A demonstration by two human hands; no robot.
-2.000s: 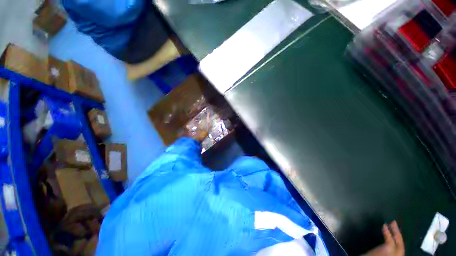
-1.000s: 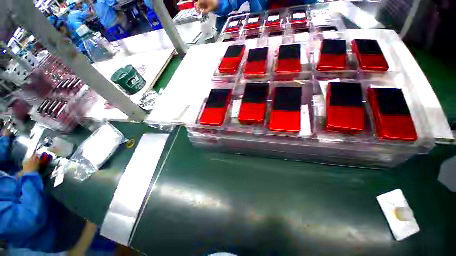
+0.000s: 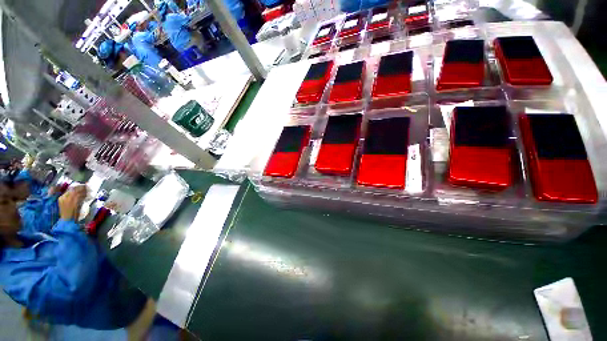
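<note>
Neither of my hands is in the picture. A stack of clear blister trays lies in front of me. Its top tray holds several red devices with black upper parts, in two rows. Another tray behind holds more red devices. A white card with a small round pale piece on it lies at the lower right, partly cut off by the picture's edge.
A dark green bench mat spans the front. A silver-white strip lies left of it, with a clear bag of white contents beyond. A person in blue works at far left. A grey post and green bin stand behind.
My view has swung up from the floor and bench edge to the trays. The hand seen at the lower right two seconds ago is out of the picture. The person at left has raised a hand.
</note>
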